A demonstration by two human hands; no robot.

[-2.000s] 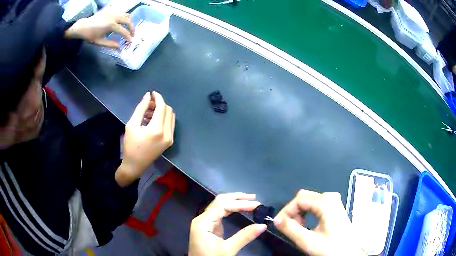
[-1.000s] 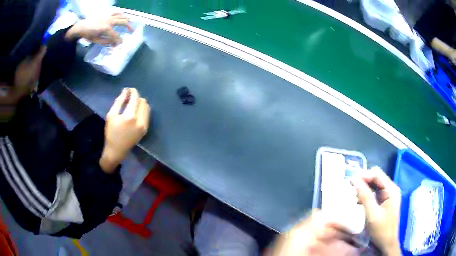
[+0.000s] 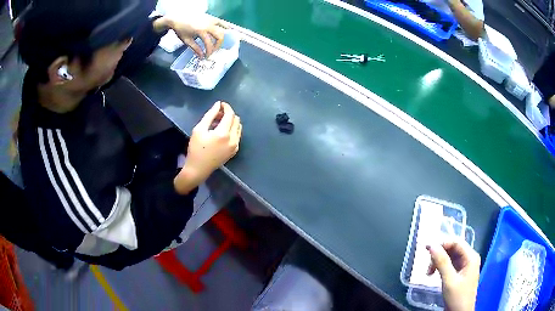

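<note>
My right hand (image 3: 457, 270) is at the lower right, over the flat clear box with white paper (image 3: 424, 234). Its fingers are curled with the fingertips pointing up and left. A tiny dark spot shows at a fingertip, but I cannot tell whether the hand holds anything. My left hand is out of the picture. A clear tub of white leads (image 3: 523, 278) lies in the blue tray (image 3: 494, 267), right of my hand. Black housings (image 3: 284, 123) lie on the dark bench.
A person in a dark striped jacket (image 3: 91, 176) sits at the left, one hand in a white tub (image 3: 213, 71), the other raised over the bench edge. The green belt (image 3: 426, 100) carries an assembly with white leads (image 3: 363, 59). More tubs and another person's arm are beyond it.
My two hands were together around a black housing, then moved right to the flat box. My left hand has since left the picture. The camera view has shifted; an assembly shows on the belt.
</note>
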